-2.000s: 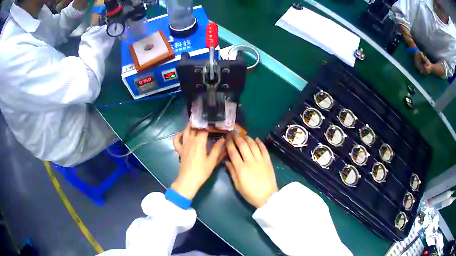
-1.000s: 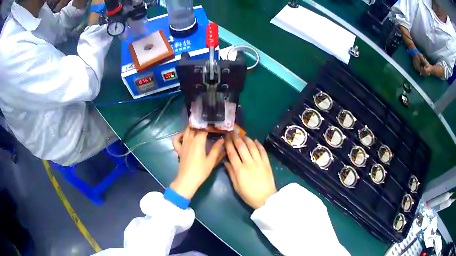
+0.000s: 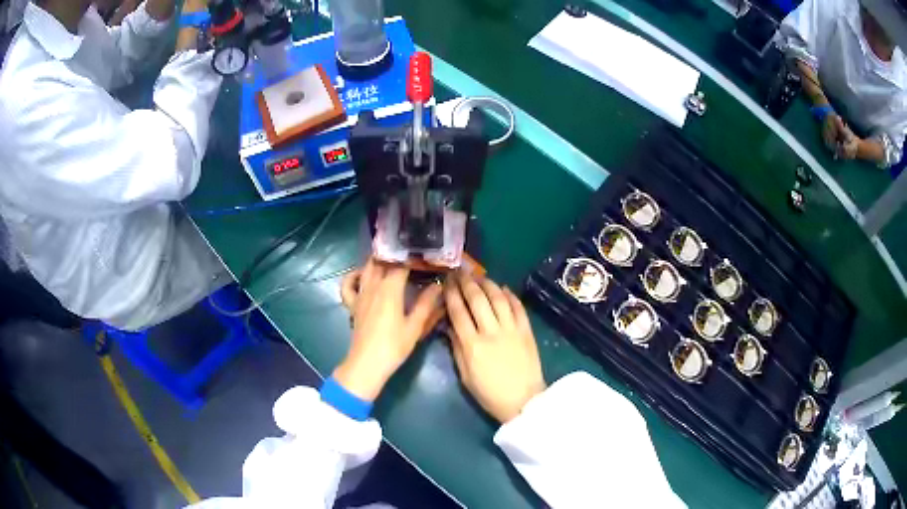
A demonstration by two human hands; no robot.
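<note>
The black toggle clamp press (image 3: 423, 159) stands at the bench edge with its red handle (image 3: 420, 78) upright. The pinkish clear pressing head (image 3: 418, 239) sits under the linkage. Part of the orange-brown nest (image 3: 475, 269) shows below it. My left hand (image 3: 386, 316), with a blue band on the wrist, and my right hand (image 3: 492, 333) are at the front of the nest, fingertips close together under the head. What the fingers touch or hold there is hidden. The black parts tray (image 3: 617, 370) to the right holds several round silver watch cases (image 3: 584, 280).
A blue control box (image 3: 383, 99) behind the press on the left carries a similar orange-brown block (image 3: 298, 104) and a clear cylinder (image 3: 359, 35). A white sheet (image 3: 617, 62) lies beyond the tray. A person in white (image 3: 109, 169) sits at left, another (image 3: 845, 80) at far right.
The view has shifted slightly. Both hands stay at the nest in nearly the same pose, and the handle stays upright.
</note>
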